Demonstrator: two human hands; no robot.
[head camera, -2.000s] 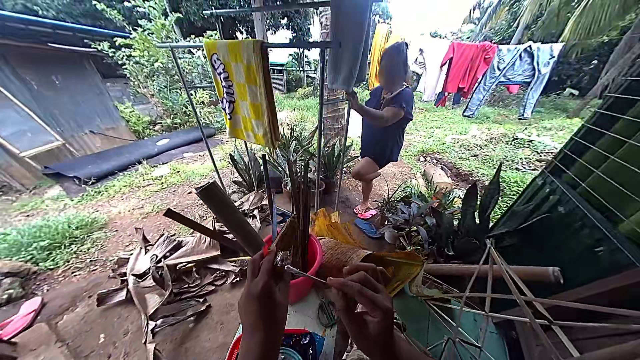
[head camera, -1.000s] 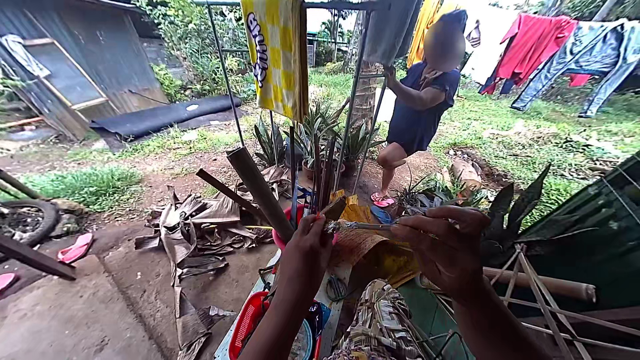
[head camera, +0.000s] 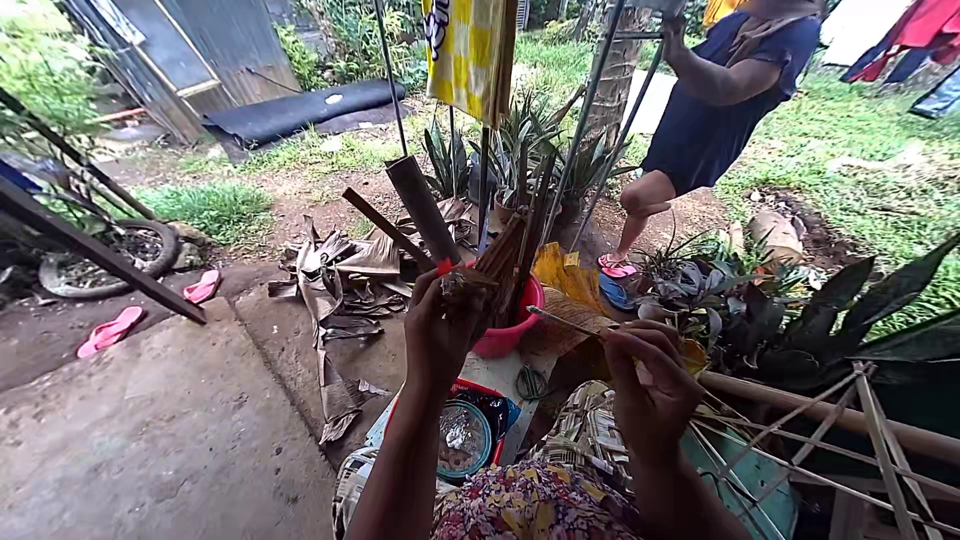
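Note:
My left hand (head camera: 442, 319) is closed around a small bundle with a pale, shiny end and a red bit on top (head camera: 452, 281); what it is cannot be made out. A dry brown leaf piece (head camera: 501, 251) rises beside it, perhaps held too. To the right, my right hand (head camera: 651, 367) pinches a thin stick with a whitish tip (head camera: 566, 321), which points left toward the left hand without touching it. Behind the hands stands a pink-red bucket (head camera: 501, 343) with brown strips upright in it. Below is a red basket (head camera: 499, 448) holding a round teal-rimmed container (head camera: 463, 439).
Dry leaves (head camera: 367, 259) lie on the ground at left, near pink flip-flops (head camera: 111, 330). Thin wooden strips (head camera: 877, 435) cross at lower right beside a pole (head camera: 832, 416). A person (head camera: 724, 97) stands by the metal rack (head camera: 585, 127). Coiled wire (head camera: 531, 382) lies near my lap.
My hands have moved apart since one second ago, and the stick's tip has come away from the left hand. The view has tilted downward.

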